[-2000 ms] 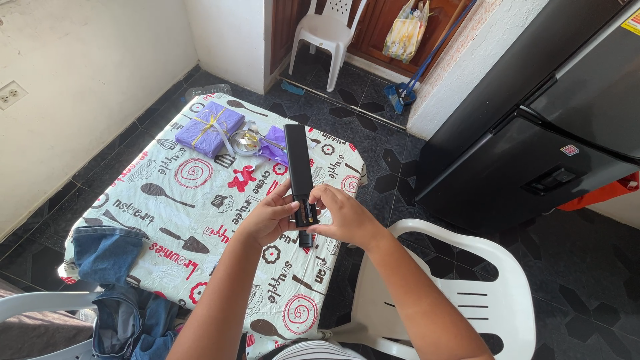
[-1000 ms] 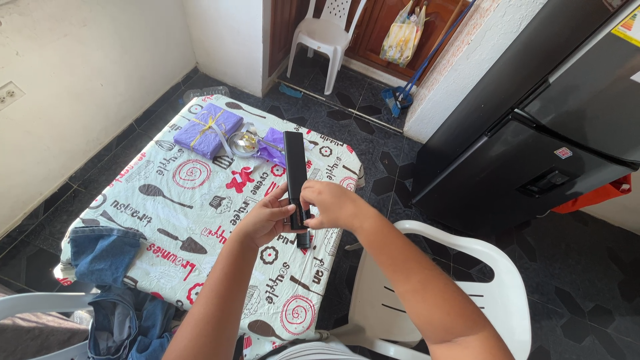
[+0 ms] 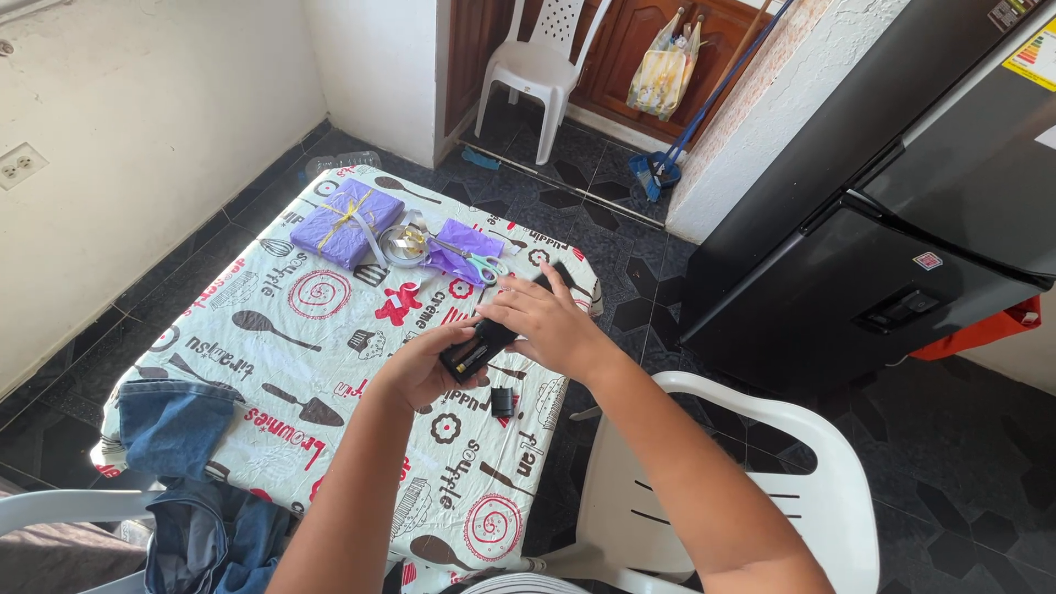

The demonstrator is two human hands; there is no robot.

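Note:
A black remote control (image 3: pixel 488 340) is tilted above the table, its battery compartment open at the near end with a battery (image 3: pixel 470 360) showing inside. My left hand (image 3: pixel 429 363) grips that near end from the left. Over the middle and far part of the remote lies my right hand (image 3: pixel 544 318), fingers spread across it, its thumb below the edge. The small black battery cover (image 3: pixel 502 402) rests on the tablecloth (image 3: pixel 371 429), just to the right of the remote's near end.
Farther back lie a purple wrapped gift (image 3: pixel 347 223), ribbon rolls (image 3: pixel 405 244), purple paper (image 3: pixel 466 247) and scissors (image 3: pixel 487 266). Denim clothing (image 3: pixel 177 425) hangs over the table's left corner. A white plastic chair (image 3: pixel 734 478) stands at the right, beyond it a dark refrigerator (image 3: pixel 858 272).
The remote has gone from nearly upright in view to slanting down to the left. My right hand has moved from its near end up over its middle and far part.

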